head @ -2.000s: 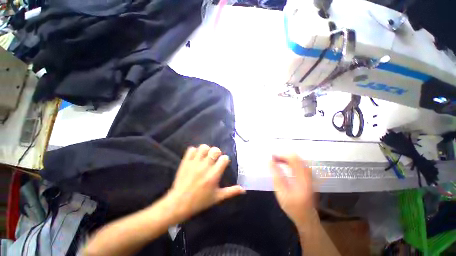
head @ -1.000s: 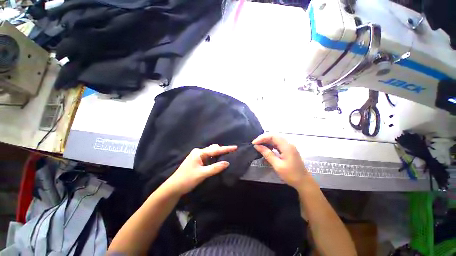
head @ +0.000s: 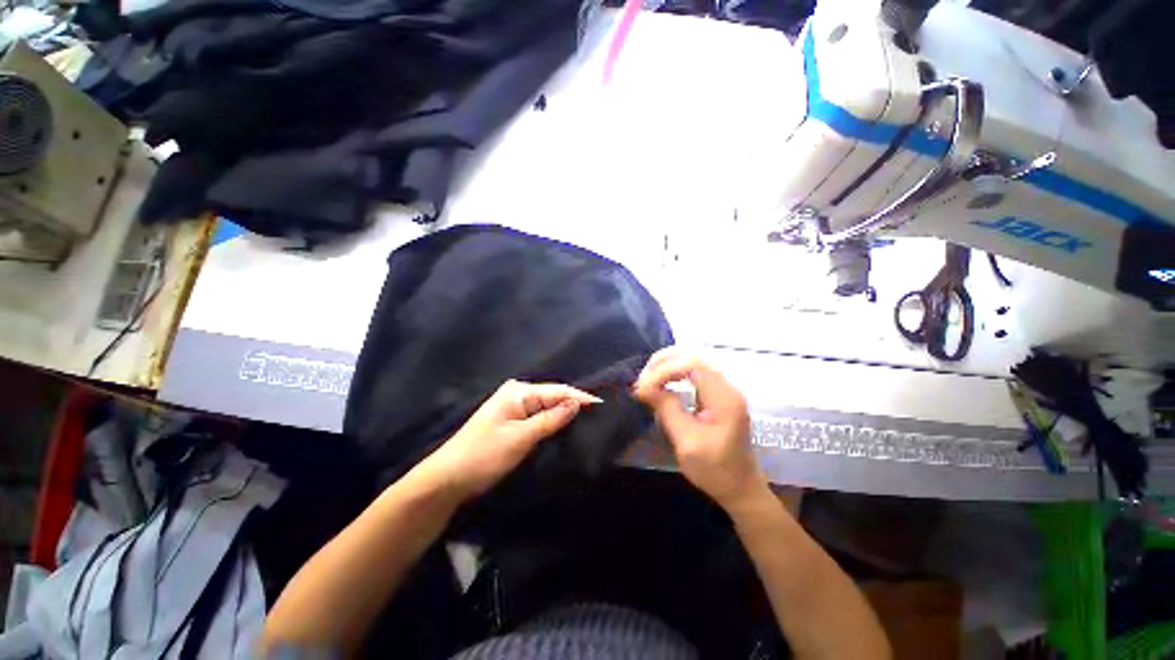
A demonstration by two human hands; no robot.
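Note:
A black garment piece (head: 503, 303) lies on the table's front part left of the machine and drapes over the edge toward my lap. My left hand (head: 522, 419) is over its lower right part, with thumb and forefinger pinched together at a small pale tip. My right hand (head: 689, 406) pinches the garment's right edge between thumb and fingers. Whether a fine thread runs between the hands cannot be seen. The white sewing machine (head: 889, 129) with a blue stripe stands to the right, its presser foot area (head: 850, 267) away from the cloth.
A black garment pile (head: 309, 103) lies at the back left. Scissors (head: 938, 316) lie under the machine arm. Black strips (head: 1082, 406) and a thin pen-like tool (head: 1037, 426) lie at the right. A ruler (head: 889, 442) runs along the front edge. A green basket (head: 1072, 580) stands lower right.
The garment was first flat under my left palm, then shifted with its rounded edge up. Since then, my left fingers have closed together and my right hand has moved slightly left and down.

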